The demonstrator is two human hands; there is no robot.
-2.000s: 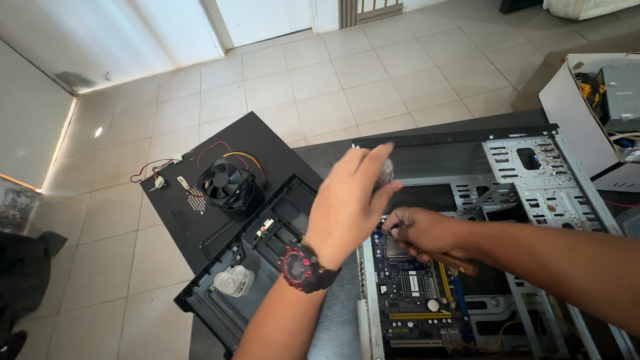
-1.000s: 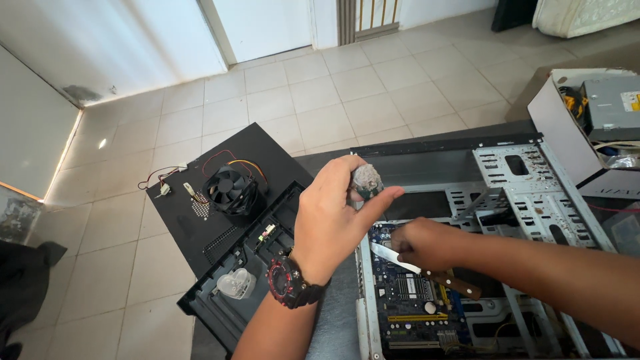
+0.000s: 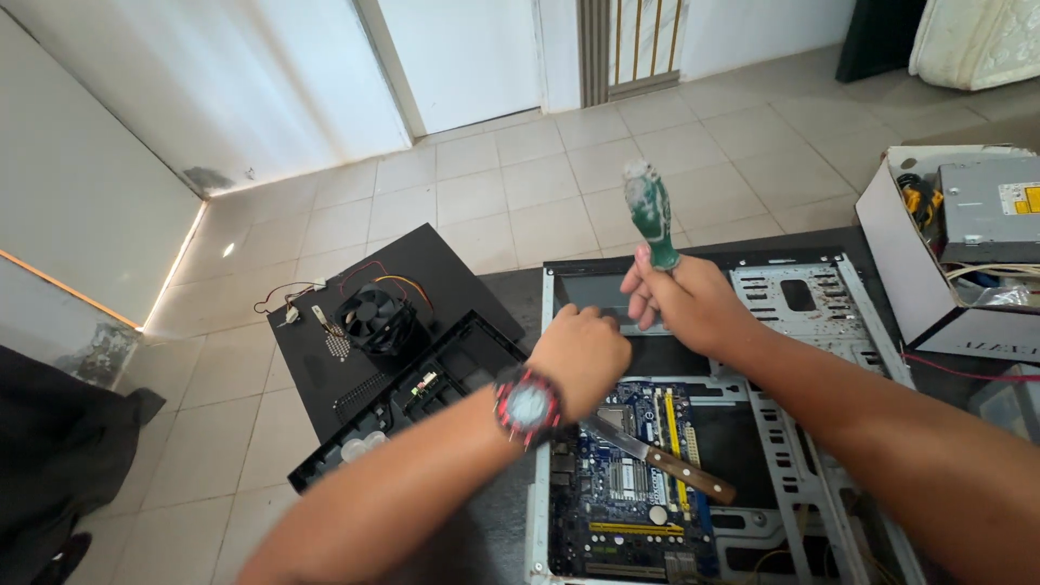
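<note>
My right hand [image 3: 691, 309], above the back of an open metal computer case [image 3: 812, 325], grips a worn green handle [image 3: 652, 219] with a whitish end pointing up; whatever is attached below is hidden. My left hand [image 3: 581, 353], with a wristwatch, hangs over the case's left side, fingers curled and back toward me; whether it holds anything is hidden. A knife with a riveted wooden handle [image 3: 691, 475] lies across the blue motherboard [image 3: 630, 496]. Its blade [image 3: 621, 437] reaches toward the processor socket [image 3: 615, 418], partly hidden by the left wrist.
On a black panel [image 3: 455, 276] at left sit a black cooling fan [image 3: 374, 321] and wires. A black plastic bezel [image 3: 313, 475] lies beside it, holding crumpled clear plastic [image 3: 364, 445]. At right, a white box [image 3: 902, 260] holds a metal drive [image 3: 987, 199] and cables.
The knife, earlier in my right hand, now rests on the motherboard. My right hand has moved up and now grips the green handle. The whitish end was at my left hand, which has moved lower.
</note>
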